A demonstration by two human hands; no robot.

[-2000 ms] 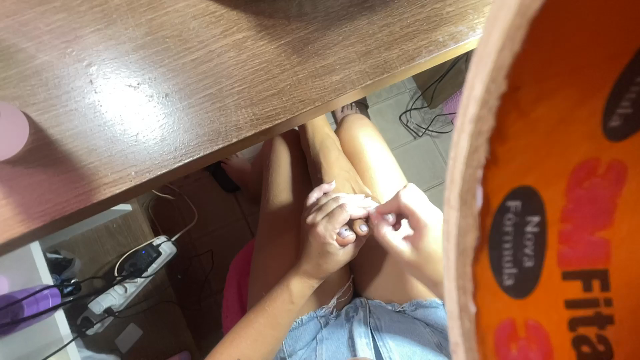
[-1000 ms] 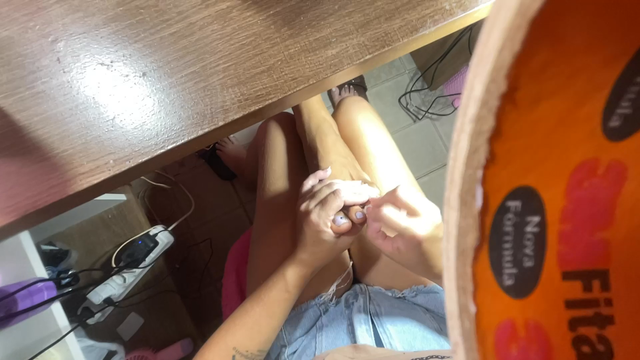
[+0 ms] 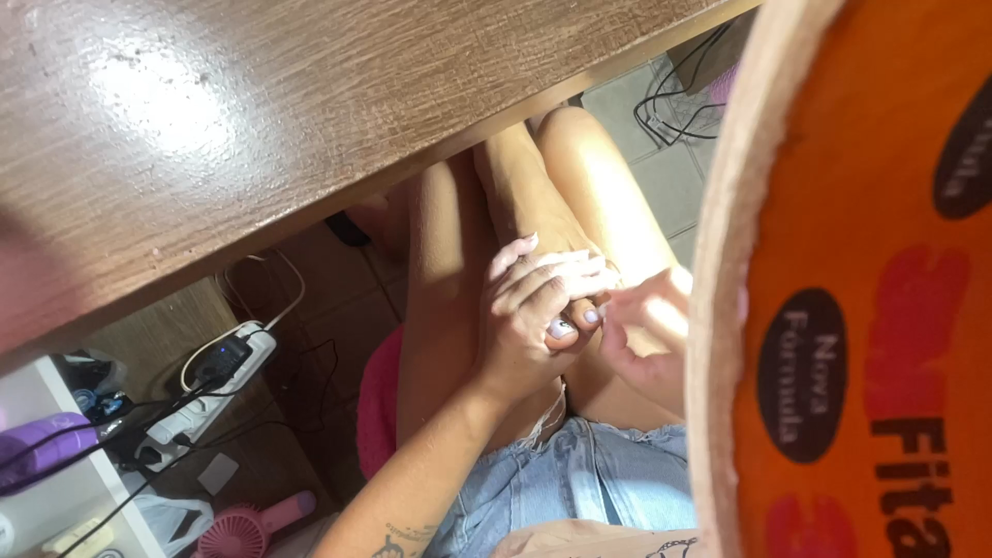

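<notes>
A foot [image 3: 535,190] with pale painted toenails reaches in from under the table and rests between the thighs of the person in denim shorts [image 3: 573,480]. Wrapped around its front part is my left hand [image 3: 535,310], its fingers over the toes. The big toe [image 3: 561,330] has a dark mark on its light nail. My right hand [image 3: 647,329] is at the smaller toes, thumb and fingertips pinched together; whether something small is between them cannot be told. Part of that hand is hidden behind the roll of tape [image 3: 876,232].
A wooden tabletop [image 3: 349,93] spans the upper left. Below it are a white power strip [image 3: 209,395] with plugs and cables, a white shelf [image 3: 93,465] with a purple bottle [image 3: 50,446], and a pink handheld fan [image 3: 240,531]. Black cables [image 3: 670,108] lie on the floor tiles at the upper right.
The left hand stays around the foot and the right hand stays by the toes, with small finger movements. The view has shifted slightly, and the pink fan shows more fully.
</notes>
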